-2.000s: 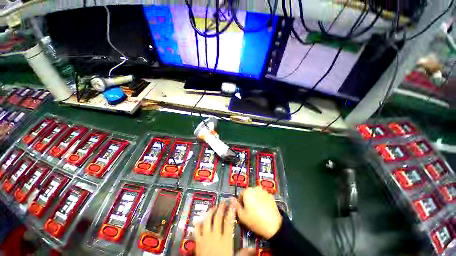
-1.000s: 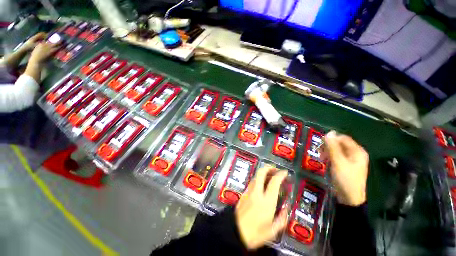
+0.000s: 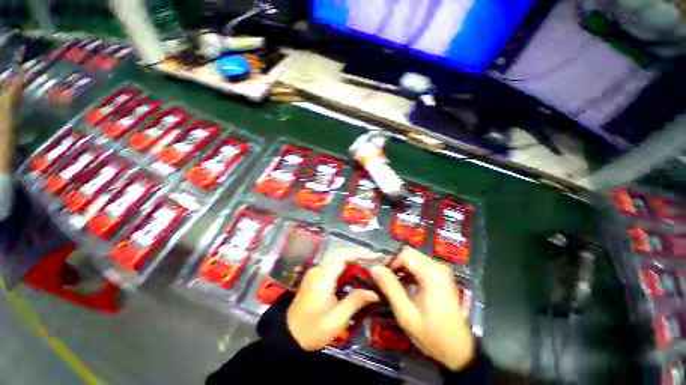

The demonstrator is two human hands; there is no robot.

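Observation:
My left hand (image 3: 323, 303) and my right hand (image 3: 430, 307) are close together over the lower row of the middle clear tray (image 3: 477, 280). A red-and-black handheld unit (image 3: 359, 277) is between their fingers, partly hidden and blurred. Both hands seem to grip it. Part of a whitish pocket shows just above the left hand. A unit with a dark, unprinted face (image 3: 295, 257) lies left of my hands. The upper row holds red units with white print, such as one at its right end (image 3: 453, 231).
A white barcode scanner (image 3: 381, 171) lies across the tray's top edge. Filled trays lie left (image 3: 197, 197) and right (image 3: 611, 225). A dark scanner (image 3: 575, 278) is on the mat at right. Monitors (image 3: 421, 30) stand behind. A red stool (image 3: 71, 282) is lower left.
My right hand has moved left from the tray's right side to meet my left hand. My left hand has shifted left. The white-printed unit is no longer seen in its lower-row pocket.

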